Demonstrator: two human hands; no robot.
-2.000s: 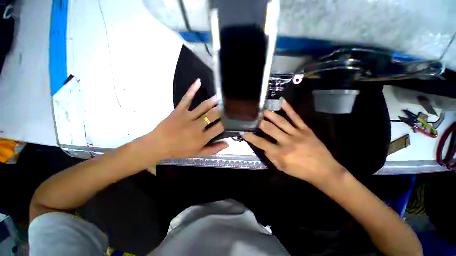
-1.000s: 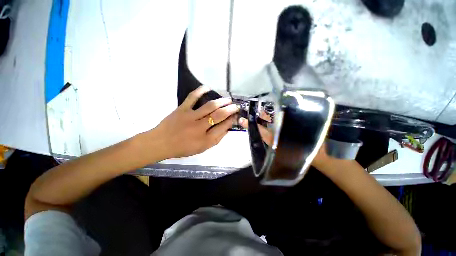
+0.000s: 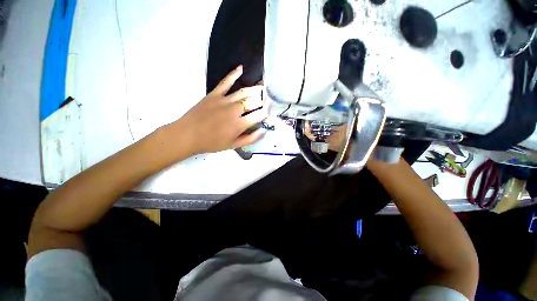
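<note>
A black fabric panel point(image 3: 237, 44) lies on the white table left of the sewing machine head point(image 3: 388, 70). My left hand point(image 3: 226, 120) lies at the panel's lower edge, beside the needle area, fingers spread. My right hand point(image 3: 337, 138) is mostly hidden behind the shiny metal guard point(image 3: 366, 135); only some fingers and the wrist show, near the presser foot point(image 3: 320, 130). More dark cloth point(image 3: 294, 188) spreads over the table's front edge below the machine.
Thread snips point(image 3: 450, 163) and a brown bar point(image 3: 433, 179) lie at the right. Red-handled scissors point(image 3: 485, 184) lie farther right. Blue tape point(image 3: 57, 64) runs along the table at left. The table's front edge point(image 3: 171, 201) bears a tape measure.
The view has shifted, showing more of the machine head. The black panel now extends farther back on the left, and dark cloth slants over the front edge. My right hand has gone behind the guard.
</note>
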